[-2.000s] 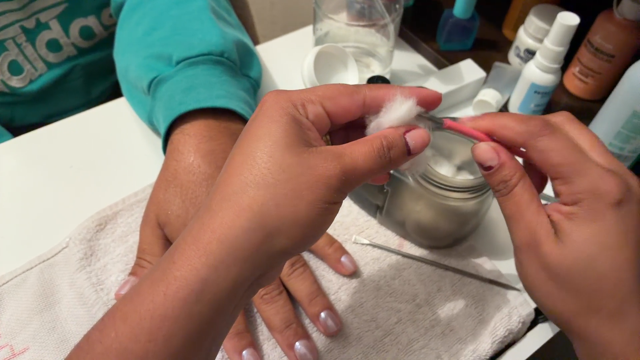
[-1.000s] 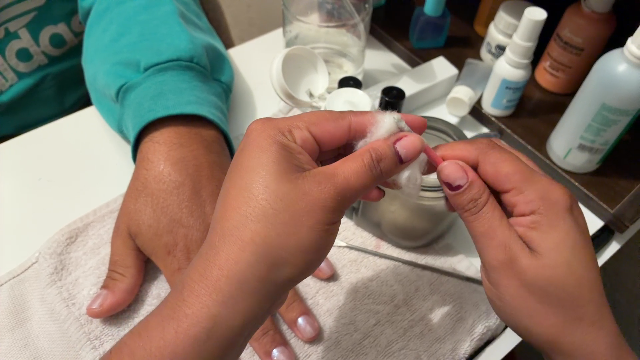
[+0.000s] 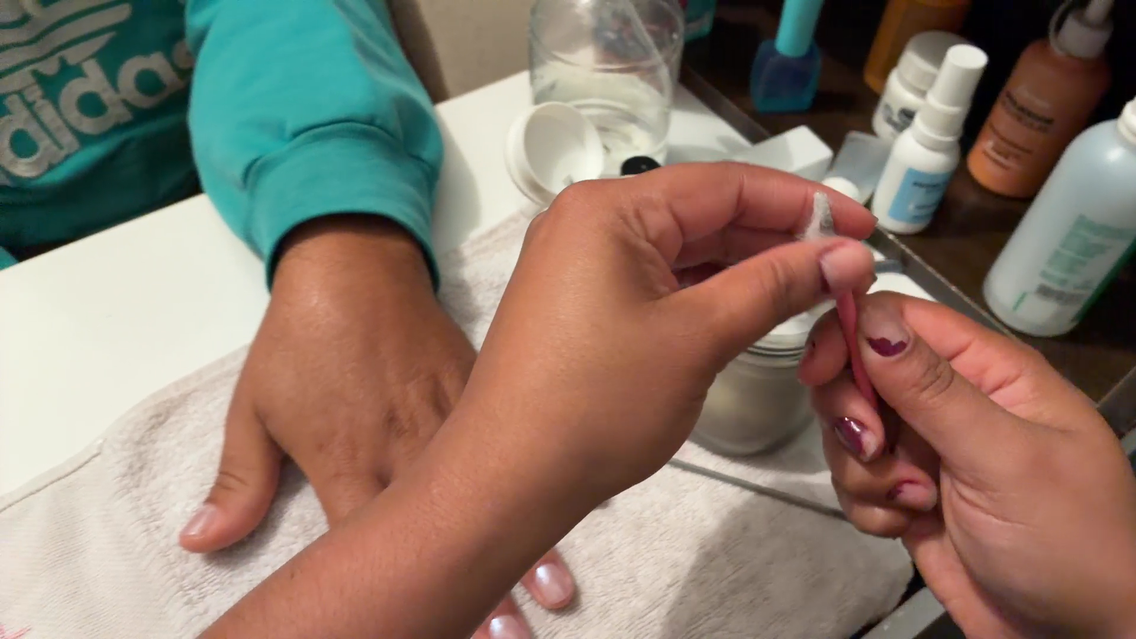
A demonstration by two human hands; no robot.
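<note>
My left hand (image 3: 639, 328) pinches a small wisp of white cotton (image 3: 818, 217) between thumb and index finger, around the tip of a thin pink-handled tool. The handle (image 3: 854, 351) of that tool is held between the thumb and fingers of my right hand (image 3: 967, 444), just below. The tool's tip is hidden in the cotton and fingers. Another person's hand (image 3: 355, 373) rests palm down on a whitish towel (image 3: 710, 568), partly hidden under my left forearm; its visible nails are shiny. Behind my hands stands a jar (image 3: 754, 408) with a metallic look.
A thin metal rod (image 3: 763, 485) lies on the towel by the jar. Farther back are a clear glass jar (image 3: 612, 80), an open white pot (image 3: 555, 151) and a white box (image 3: 790, 151). Several bottles, among them a blue polish bottle (image 3: 785, 71) and a white pump bottle (image 3: 932, 142), stand at the right.
The fluffy cotton has become a smaller, tighter wisp between my left fingers. The pink handle has turned from slanting sideways to nearly upright, and my right hand sits lower beneath my left fingertips.
</note>
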